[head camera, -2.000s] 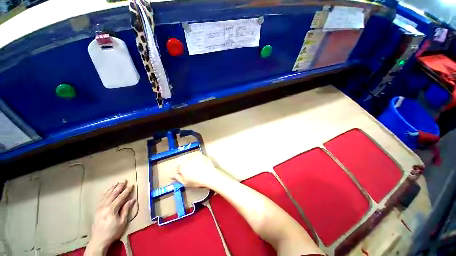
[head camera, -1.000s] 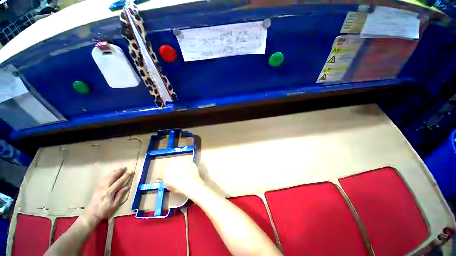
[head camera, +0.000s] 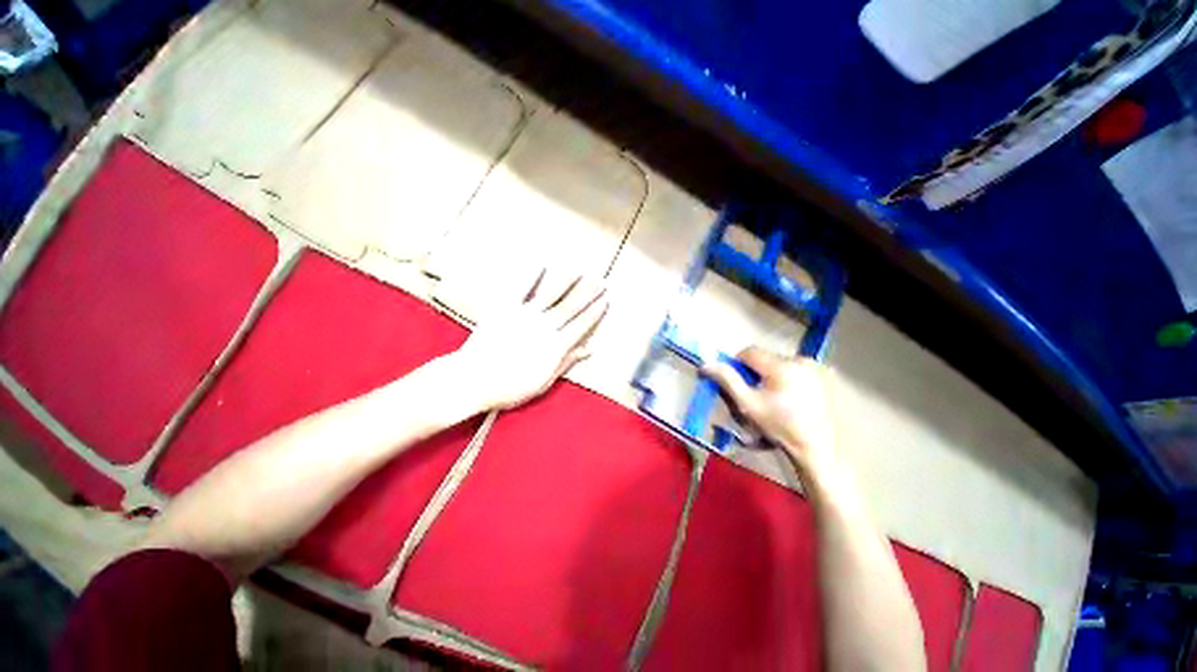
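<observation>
The tan sheet stock (head camera: 906,381) lies across the table, with thin cut outlines in its upper left part. The blue cutting die (head camera: 768,282) stands on the sheet close to the press beam, slightly blurred. My right hand (head camera: 784,400) grips the die's lower brace, thumb and fingers around the blue bar. My left hand (head camera: 536,344) lies flat on the sheet left of the die, fingers spread, holding nothing. Red areas (head camera: 551,525) show through windows in the tan sheet below both hands, bordered by narrow tan strips.
The blue press beam (head camera: 788,105) runs diagonally behind the sheet. On it are a white hang tag (head camera: 939,33), a spotted strip (head camera: 1050,118), a red button (head camera: 1118,122), a green button (head camera: 1175,335) and white paper (head camera: 1162,197). A dark red sleeve (head camera: 151,617) shows at lower left.
The view has turned and shifted toward the sheet's left part. The die now stands farther right of the cut outlines, with my right hand on its lower brace. My left hand stays flat.
</observation>
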